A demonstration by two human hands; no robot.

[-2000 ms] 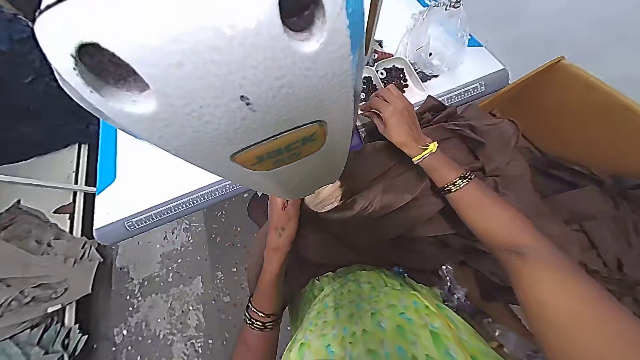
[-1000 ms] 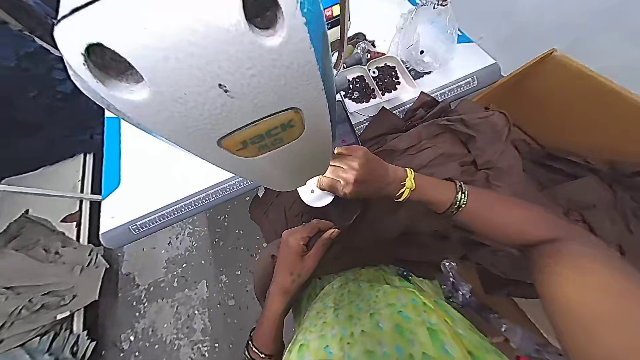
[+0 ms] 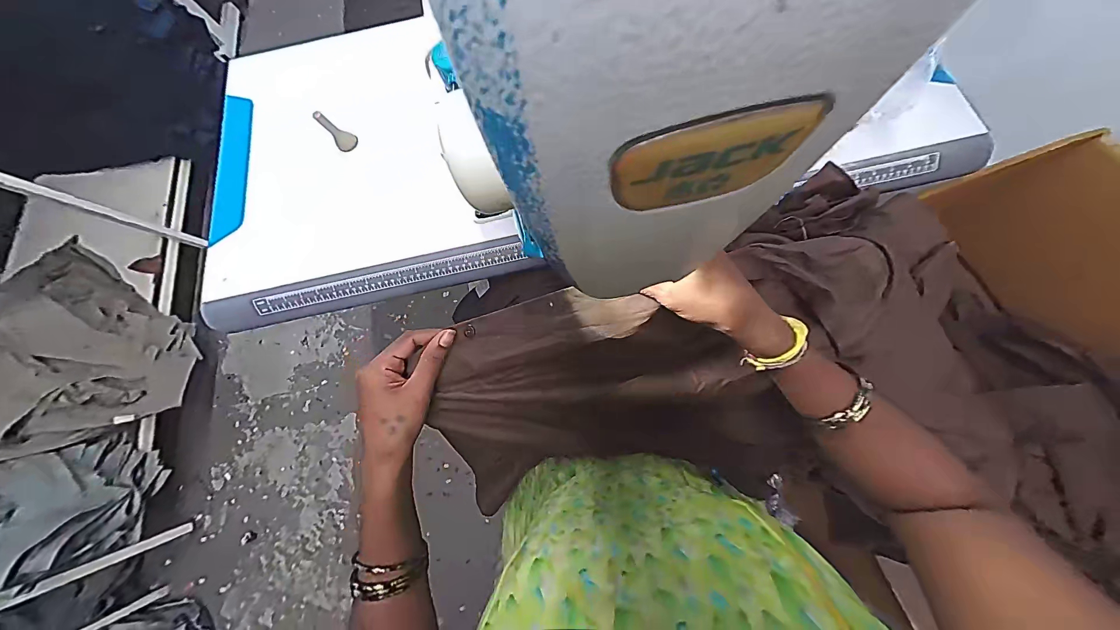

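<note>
A Jack sewing machine's head [image 3: 700, 131] fills the upper middle and hides its needle area. Below it, brown cloth [image 3: 542, 376] is stretched between my hands. My left hand [image 3: 402, 385] pinches the edge at its left end, beside a small dark button [image 3: 470, 331] on the cloth. With bent fingers, my right hand [image 3: 709, 293] grips the same edge just under the machine head; its fingertips are partly hidden. The rest of the brown cloth lies in folds to the right.
The white machine table [image 3: 350, 192] has a ruler strip along its front and a small spoon-shaped object [image 3: 337, 131] on top. A cardboard box [image 3: 1041, 227] stands at the right. Grey cloth pieces [image 3: 87, 341] hang at the left, over a speckled floor [image 3: 280, 490].
My hands have moved apart, drawing the cloth's edge out between them. The white disc seen by my right hand one second ago is out of sight. The view has shifted left.
</note>
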